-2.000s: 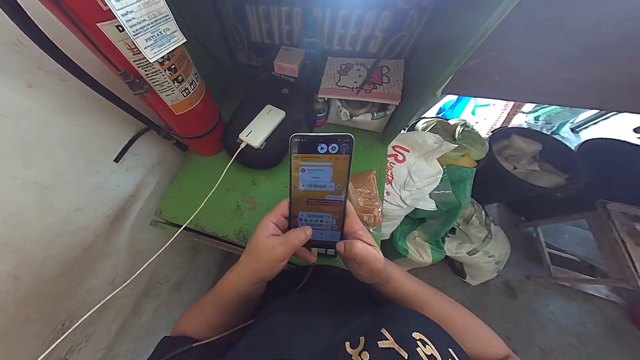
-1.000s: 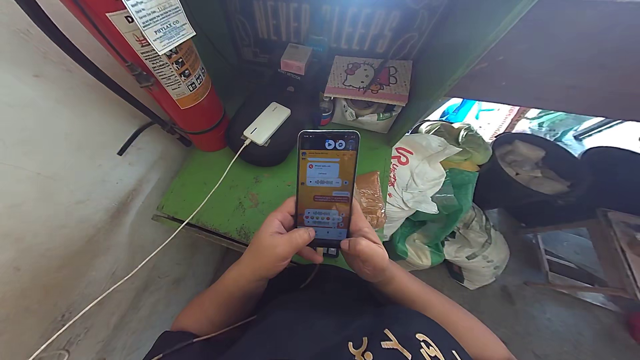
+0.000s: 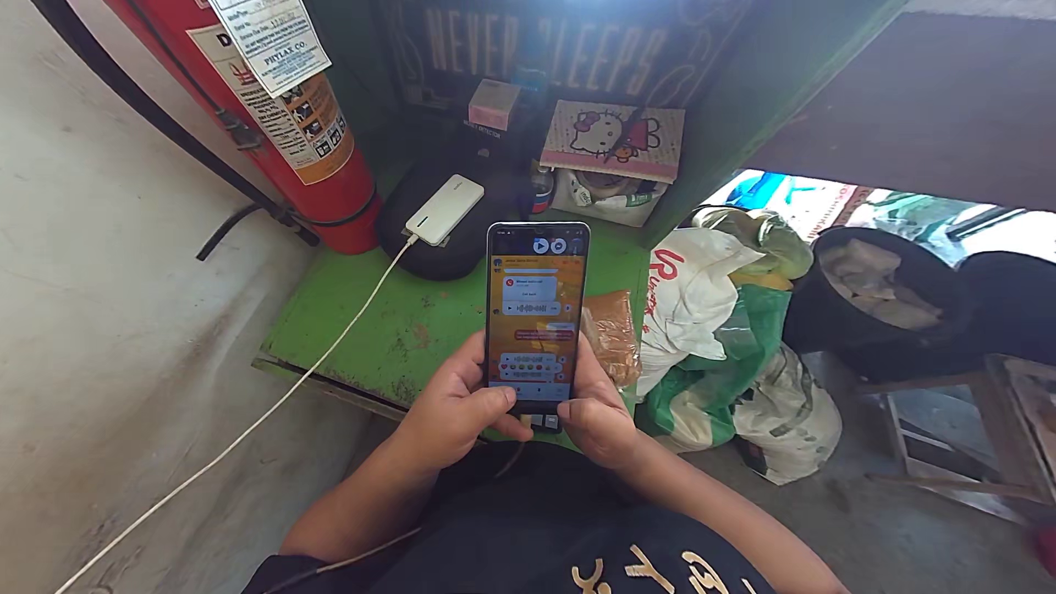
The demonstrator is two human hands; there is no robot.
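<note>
Upright in front of me is a smartphone, its lit screen showing a chat. My left hand grips its lower left side, with the thumb at the bottom of the screen. On the lower right side my right hand closes around the phone, its thumb near the bottom corner. Behind the phone lies a green wooden surface. A white power bank with a pale cable rests on a dark round case. Just right of the phone is a clear-wrapped brown package.
A red fire extinguisher stands at the left. A cartoon cat box and a small pink box sit at the back. At the right are plastic bags, a black bucket and a wooden stool.
</note>
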